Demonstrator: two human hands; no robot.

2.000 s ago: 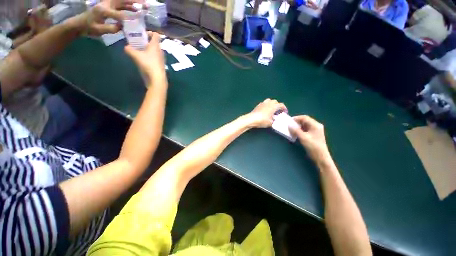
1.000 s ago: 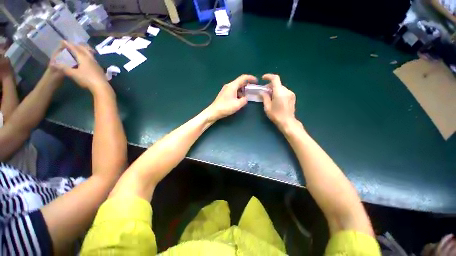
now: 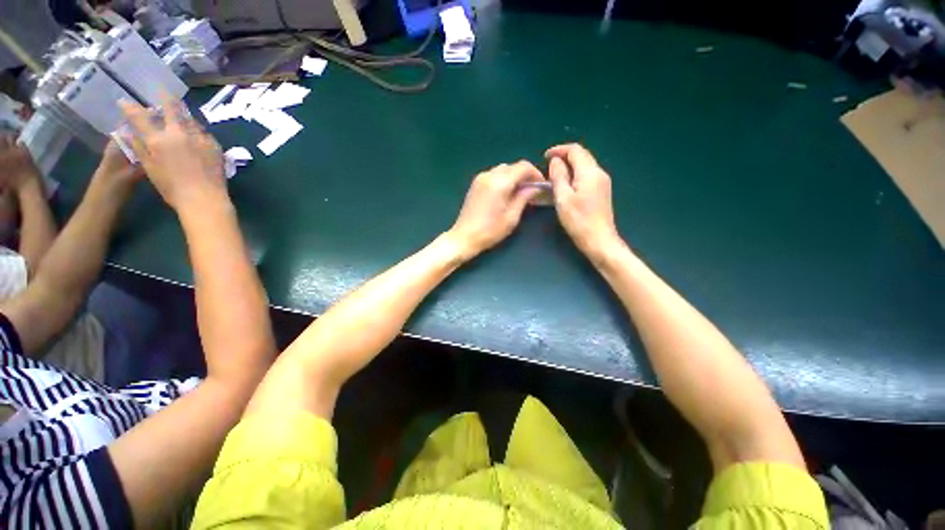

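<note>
A small pale leaflet stack (image 3: 542,194) is held between my two hands above the green bench, seen nearly edge-on. My left hand (image 3: 498,207) grips its left end with the fingertips. My right hand (image 3: 582,202) is at its right end, with the thumb side against it and the fingers bent over. The fingers hide most of the stack, so its full size and print cannot be seen.
Loose white leaflets (image 3: 276,125) lie scattered at the left. A leaflet pile (image 3: 456,35) stands by the blue bin (image 3: 420,18). A cable (image 3: 385,70) curls nearby. White cartons (image 3: 102,95) stand before a neighbour's hands (image 3: 178,155). A cardboard sheet (image 3: 904,150) lies right.
Since the earlier frames, the view has swung and my hands have closed further around the stack, which now shows less of its face. The neighbour's hands have moved to the standing cartons.
</note>
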